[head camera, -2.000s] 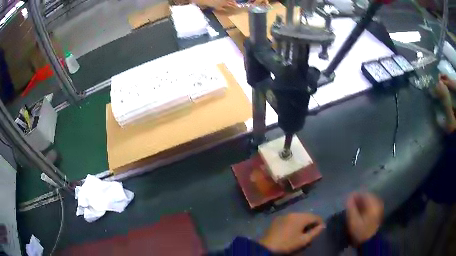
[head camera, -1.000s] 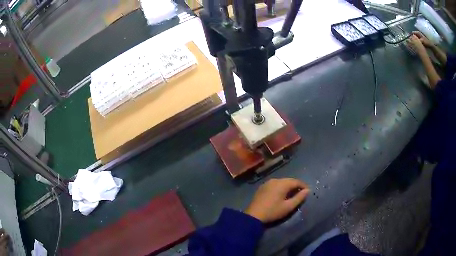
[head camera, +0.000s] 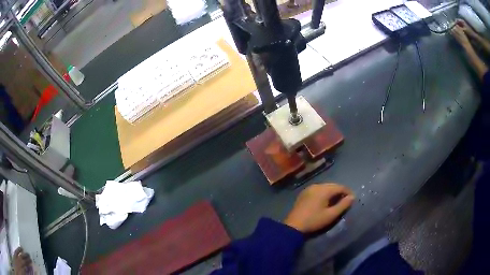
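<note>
My left hand (head camera: 322, 207) rests on the bench in front of the press, fingers loosely curled in, with nothing visible in it. My right hand is not in view. The black arbor press (head camera: 276, 53) stands upright behind my left hand. Its ram meets the metal centre of the cream block (head camera: 295, 124), which lies over the reddish-brown fixture (head camera: 275, 160). No lamp shows in the fixture. Black lamps with gridded faces (head camera: 391, 22) stand at the upper right, and two cables with pale ends hang towards me.
A dark red board (head camera: 161, 239) and crumpled white cloth (head camera: 123, 203) lie left. White gridded stacks (head camera: 172, 80) sit on cardboard (head camera: 188, 126). Another person's hands (head camera: 463, 33) are at upper right; another hand (head camera: 22, 262) shows at lower left. A tool box (head camera: 53, 140) stands far left.
My right hand, seen two seconds ago beside my left, has left the picture. The view has shifted. The lamp row at right shows two lamps instead of three.
</note>
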